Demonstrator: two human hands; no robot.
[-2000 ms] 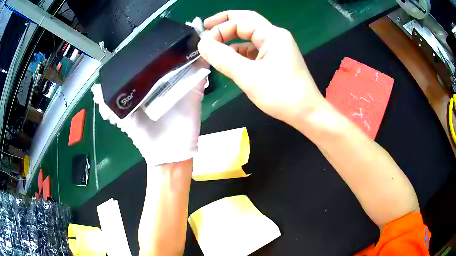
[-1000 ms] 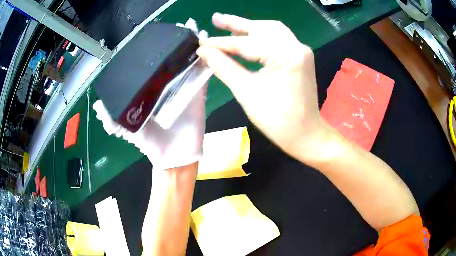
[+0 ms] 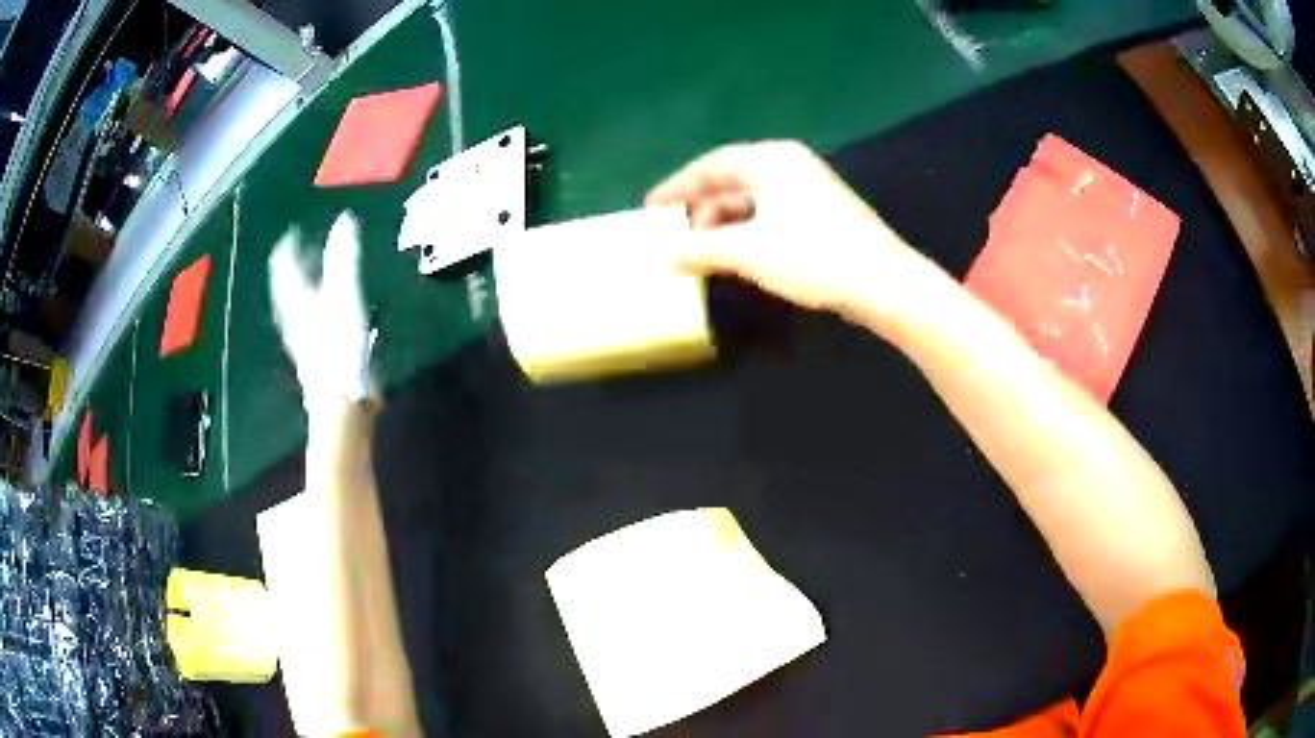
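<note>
My right hand is bare and pinches the upper right corner of a creased white-and-yellow label sheet between its fingers. My left hand, in a thin white glove, is blurred over the green belt, fingers apart, holding nothing. A set-top box unit lies on the belt between my hands, pale plate side up with dark corner holes. A second white label sheet lies on the black mat nearer me.
A red sheet lies on the right of the mat. Red foam pads and a dark unit are on the belt at left. White strips, a yellow roll and crinkled plastic film are at lower left.
My left glove has let go of the unit, which now lies turned over on the belt. My right hand has moved down onto the upper label sheet, which is shifted up and left.
</note>
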